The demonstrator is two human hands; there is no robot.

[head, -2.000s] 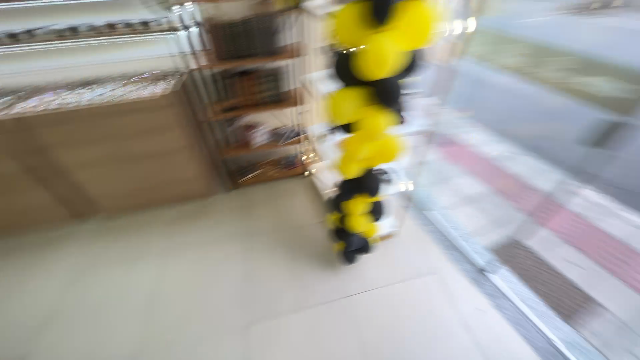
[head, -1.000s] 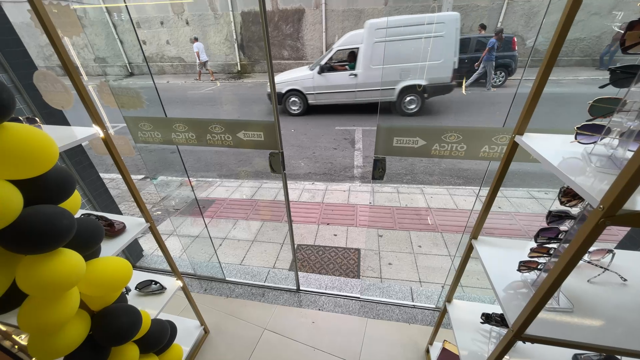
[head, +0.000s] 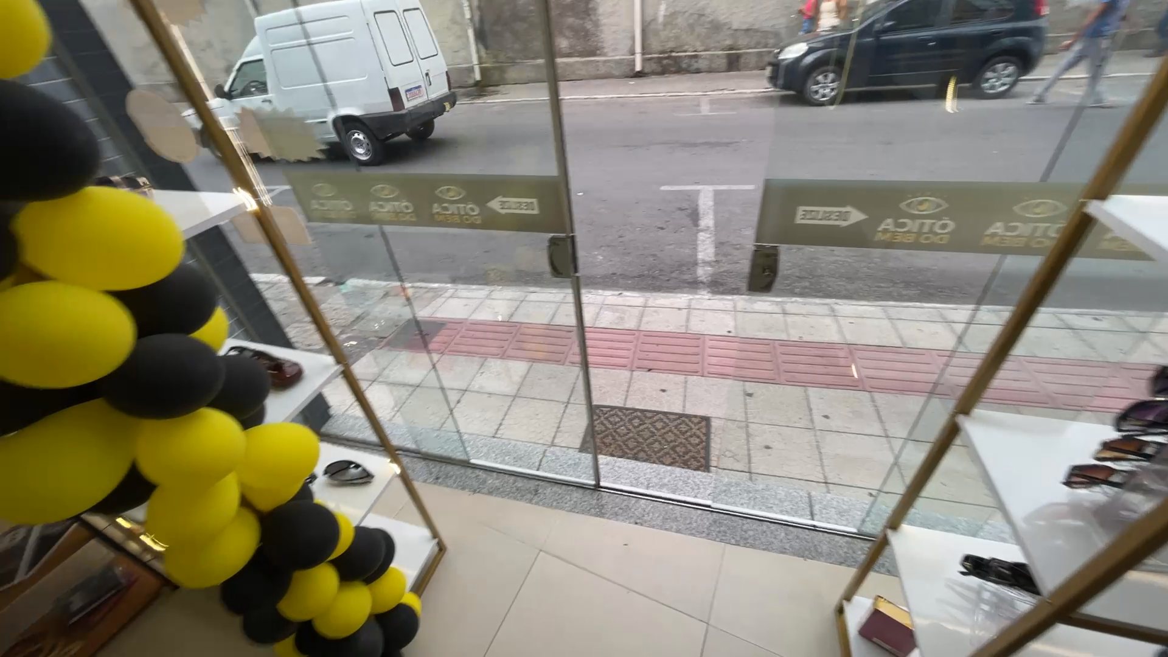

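Neither my left hand nor my right hand shows in the head view. In front stand sliding glass doors, with a dark lock (head: 562, 256) on the left panel and a second lock (head: 764, 268) to its right. A printed olive band (head: 429, 203) crosses the glass and bears writing. Yellow and black balloons (head: 191, 449) hang in a column at the left, beside a shelf with sunglasses (head: 348, 472). More sunglasses (head: 1099, 476) are on the white shelves at the right.
A patterned doormat (head: 651, 438) lies outside at the sill. Beyond the pavement's red tactile strip (head: 672, 353) are a white van (head: 343, 73), a dark car (head: 909, 47) and a person walking (head: 1091, 50). Gold-framed display shelves (head: 1031, 310) flank the doorway.
The view has turned from the shop's interior to the glass front. The white van has moved left along the street, and the dark car behind it now shows more fully.
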